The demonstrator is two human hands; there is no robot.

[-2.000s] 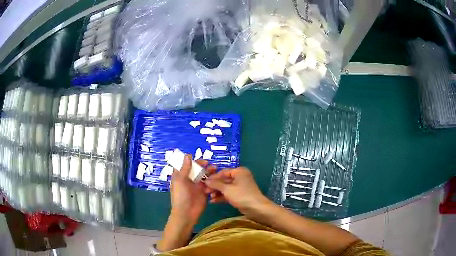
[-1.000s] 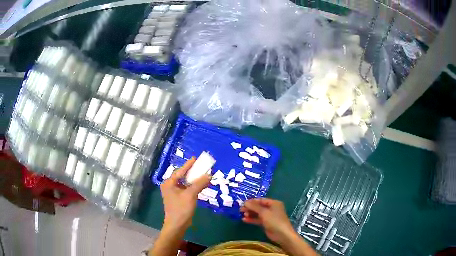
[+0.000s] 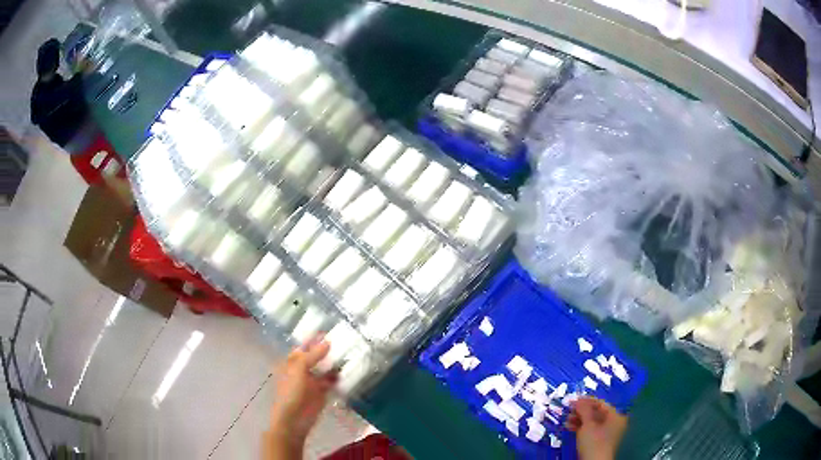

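My left hand [image 3: 306, 382] is at the near corner of the clear blister tray with rows of white housings [image 3: 383, 225]. Its thumb and fingers are on a white housing [image 3: 342, 347] at that corner; whether the housing is fully seated in a slot is blurred. My right hand [image 3: 596, 424] is over the right near part of the blue parts tray [image 3: 527, 314], fingers curled down beside small white inserts [image 3: 538, 397]. Whether it pinches an insert cannot be seen.
A second blue tray [image 3: 473, 154] with greyish-white units stands behind. A crumpled clear bag [image 3: 621, 189] and a bag of cream housings [image 3: 756, 328] lie at right, with a ribbed clear tray [image 3: 707, 440] below. A person [image 3: 61, 106], red stools and a cardboard box [image 3: 117, 247] are far left.
The view has swung left. My left hand has carried the white housing from above the blue tray to the blister tray's near corner. My right hand has moved in over the blue tray's inserts.
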